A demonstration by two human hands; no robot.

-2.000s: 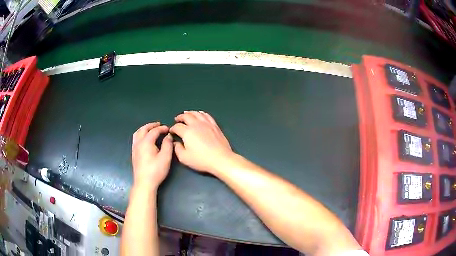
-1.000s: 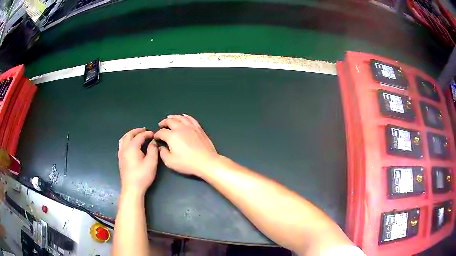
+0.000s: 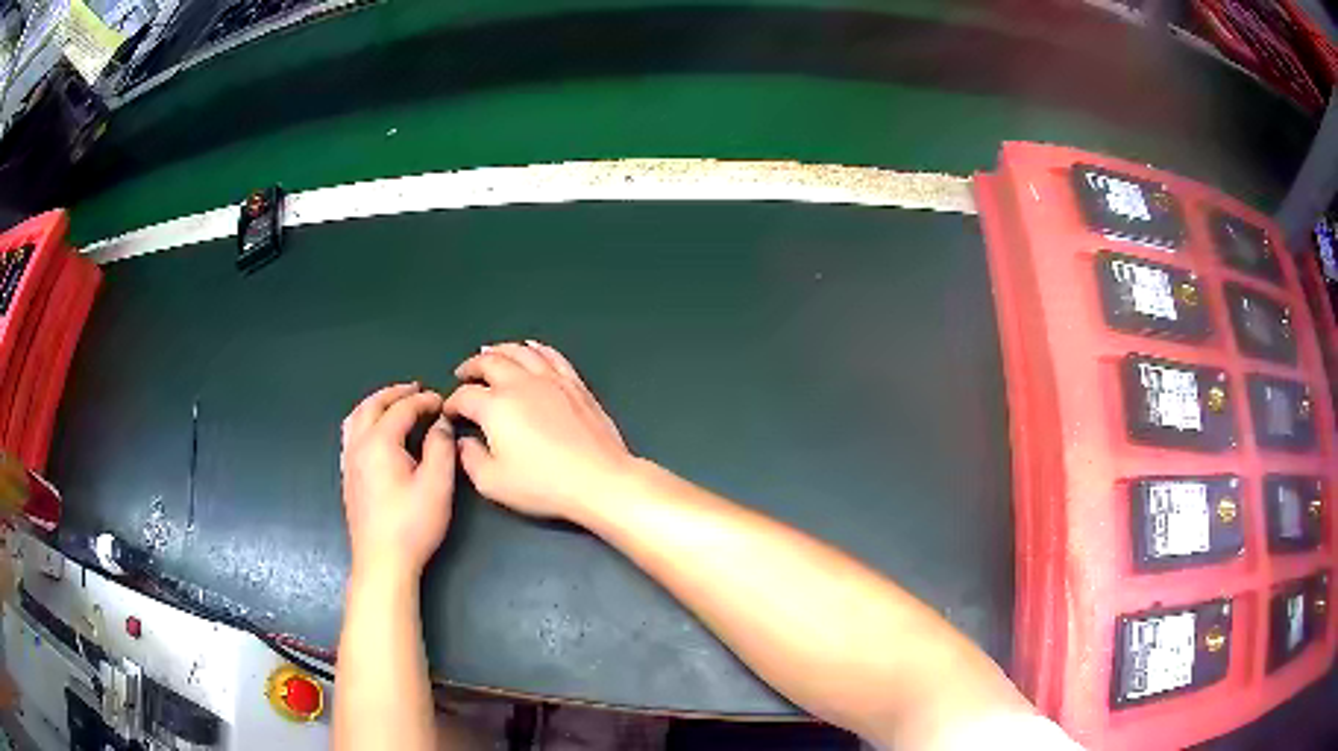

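My left hand (image 3: 396,477) and my right hand (image 3: 536,433) are bare and rest on the dark green mat (image 3: 763,396), left of its middle. Their fingers are curled, and the fingertips meet or nearly meet. A small dark gap shows between them. No object is clearly visible in either hand, and the undersides of the fingers are hidden. A black handset (image 3: 260,228) with a round yellow mark lies on the inner edge of the white strip (image 3: 587,182) at the back left.
A stack of red trays (image 3: 1032,440) with black handsets in pockets stands at the right. Another red stack (image 3: 52,352) is at the left edge. A white machine panel (image 3: 220,660) with a red emergency stop (image 3: 297,693) is at the lower left. A thin dark stick (image 3: 194,462) lies on the mat.
The view has shifted, so the trays, handset and hands appear further left. My hands keep nearly the same pose on the mat. Nothing has visibly been picked up or let go.
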